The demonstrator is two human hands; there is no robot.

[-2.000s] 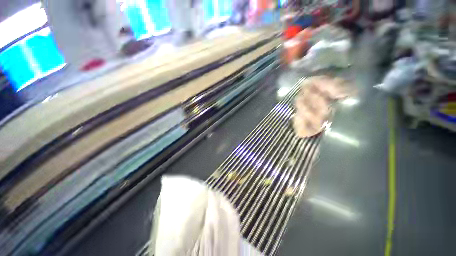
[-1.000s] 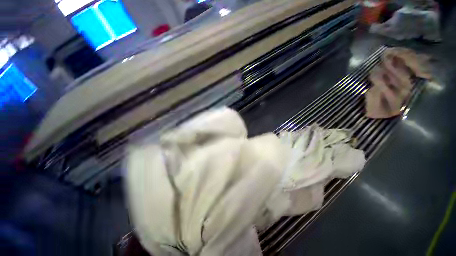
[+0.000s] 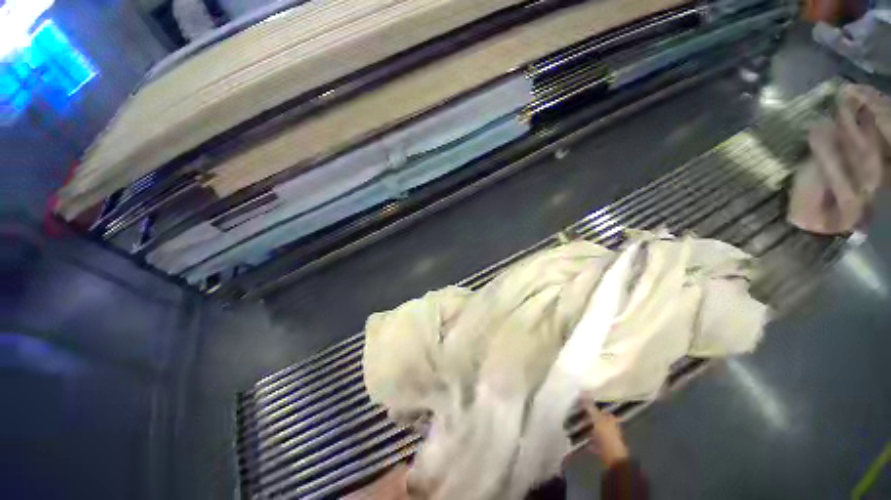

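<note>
A large crumpled heap of cream fabric (image 3: 488, 342) lies across the low metal bars (image 3: 313, 425), its near end reaching the bottom edge. My right hand (image 3: 608, 437), in a dark sleeve, is at the heap's near edge, fingertips against or just beside the cloth. Its grip is blurred and unclear. A pinkish patch at the bottom edge, left of the cloth, may be part of my left hand or arm; I cannot tell. A pink-beige fabric (image 3: 835, 176) lies on the far right end of the bars.
A long layered fabric rack (image 3: 391, 88) with cream, white and pale blue tiers runs behind the bars, across a strip of dark grey floor (image 3: 391, 259). Whitish cloth (image 3: 865, 41) and part of an orange container (image 3: 826, 10) show at the top right. A yellow floor line (image 3: 872, 474) is at the lower right.
The view has turned and tilted down. The cream fabric, earlier raised close to the camera, now lies lower and spread along the bars. My right hand has come into view.
</note>
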